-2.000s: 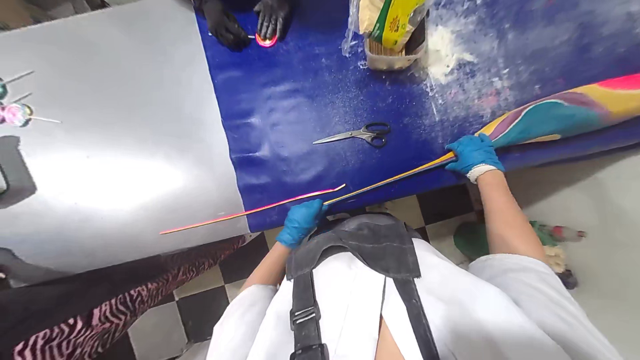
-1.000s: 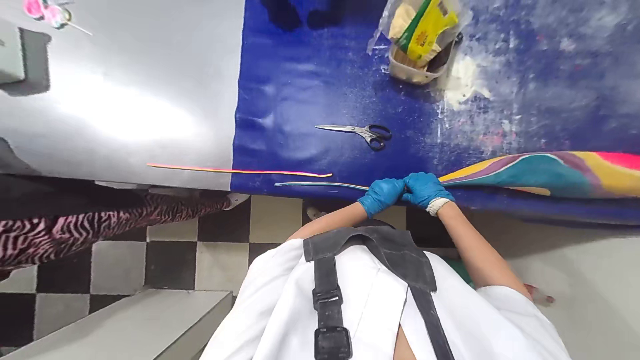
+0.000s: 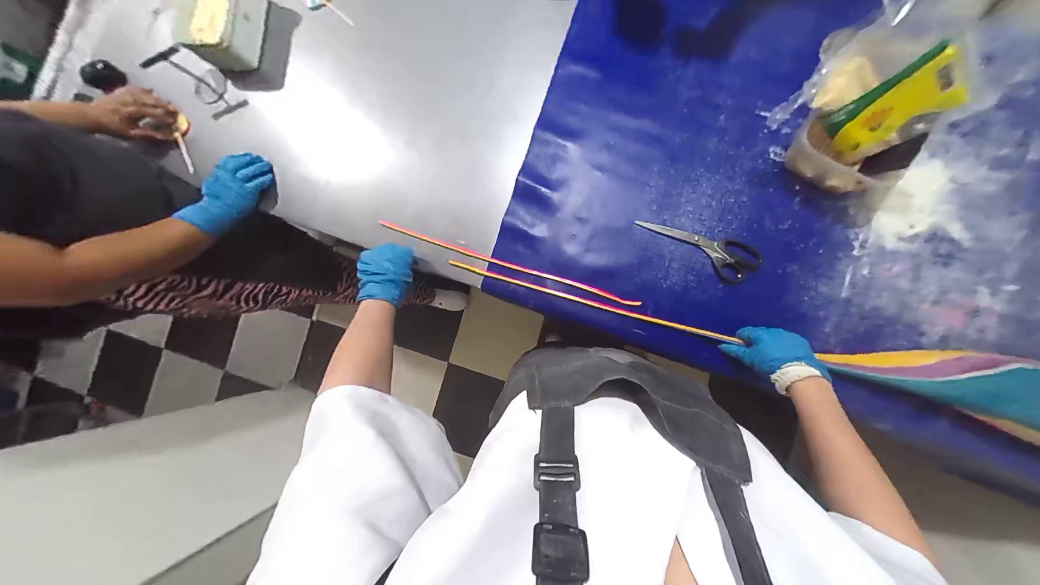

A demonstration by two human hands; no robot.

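Note:
A thick multicolored roll, likely pulled candy point(image 3: 959, 378), lies along the right front of the table and tapers to a thin yellow-and-red strand point(image 3: 561, 294). My right hand point(image 3: 776, 351), in a blue glove, grips the strand close to where it thickens. My left hand point(image 3: 385, 274), also gloved in blue, is at the table's front edge, left of the strand's free end; its fingers are curled and whether it holds anything cannot be told. A separate pink-orange strand point(image 3: 504, 262) lies just behind, roughly alongside. Scissors with black handles point(image 3: 705, 246) lie behind the strands.
A plastic container point(image 3: 829, 166) with a yellow-green packet stands at the back right, near white powder. At left, a person with one blue glove point(image 3: 231, 191) holds a small item on a stick point(image 3: 184, 138). A pale box point(image 3: 223, 36) and a wire-like tool point(image 3: 199, 81) lie beyond.
My hands, together on the strand a second ago, are now far apart, the left one farther left. A second thin strand now stretches toward it. The view has swung left, bringing a co-worker into sight.

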